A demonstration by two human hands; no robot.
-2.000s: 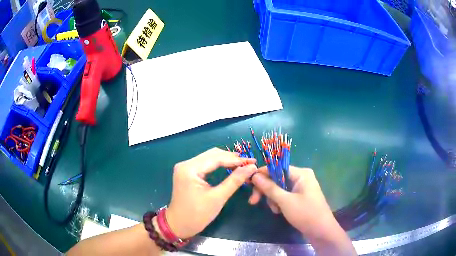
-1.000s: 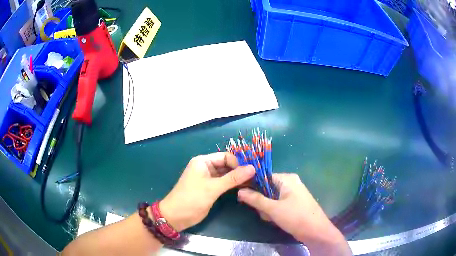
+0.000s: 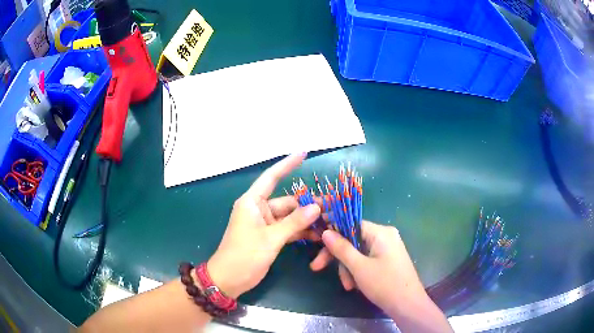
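A fanned bunch of thin blue wire leads [image 3: 352, 205] with orange-red bands and pale tips stands upright between my hands. My right hand [image 3: 374, 257] is closed around the larger part, with the thumb across its front. My left hand [image 3: 270, 227] pinches a smaller part of the leads between thumb and bent fingers, just left of the main bunch. Its index finger is raised and points up toward the white sheet. A narrow gap shows between the two parts at the tips. The lower ends of the leads are hidden by my hands.
White sheet [image 3: 260, 117] beyond my hands. Second wire bundle [image 3: 492, 247] at right, another [image 3: 557, 162] at far right. Red heat gun [image 3: 124, 91], yellow sign [image 3: 185, 42] and compartment tray [image 3: 65, 143] at left. Blue bin [image 3: 430, 55] at top. Steel ruler [image 3: 521, 312] along the near edge.
The leads were together a second ago; a smaller part now stands apart at my left fingers. My left index finger has lifted and straightened. My right hand has shifted slightly right.
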